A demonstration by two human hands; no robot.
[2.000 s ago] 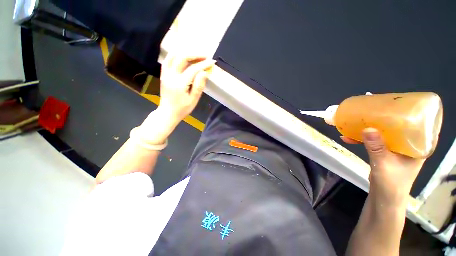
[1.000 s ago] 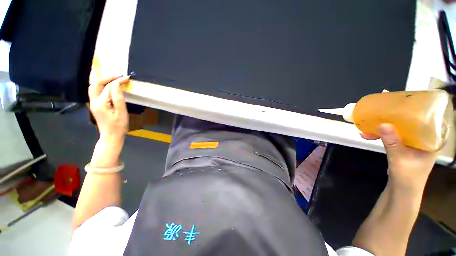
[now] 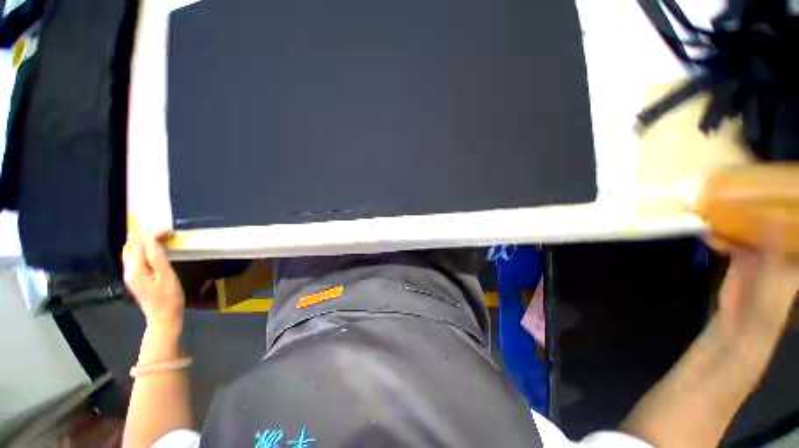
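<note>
A large flat black panel [image 3: 377, 109] lies on the white table [image 3: 377, 232], its near edge close to the table's front edge. My left hand [image 3: 154, 278] is at the table's near left edge, just below the panel's near left corner. Its fingertips are at the table edge, and I cannot tell whether they pinch anything. My right hand [image 3: 755, 267] is at the far right, blurred, and grips the amber glue bottle [image 3: 758, 206], which is partly cut off by the picture's edge. The bottle lies roughly level, over the table's right end.
Black cloth panels [image 3: 70, 131] are piled at the left. A tangled heap of narrow black strips [image 3: 758, 66] lies at the upper right, beside a tan board [image 3: 679, 149]. Below the table are a cardboard box [image 3: 245, 284], a blue thing [image 3: 521, 328] and a dark surface [image 3: 626, 332].
The view has turned and shifted, so the whole near edge of the panel shows. My right hand has moved right with the bottle, away from the panel. My left hand stays near the panel's left corner.
</note>
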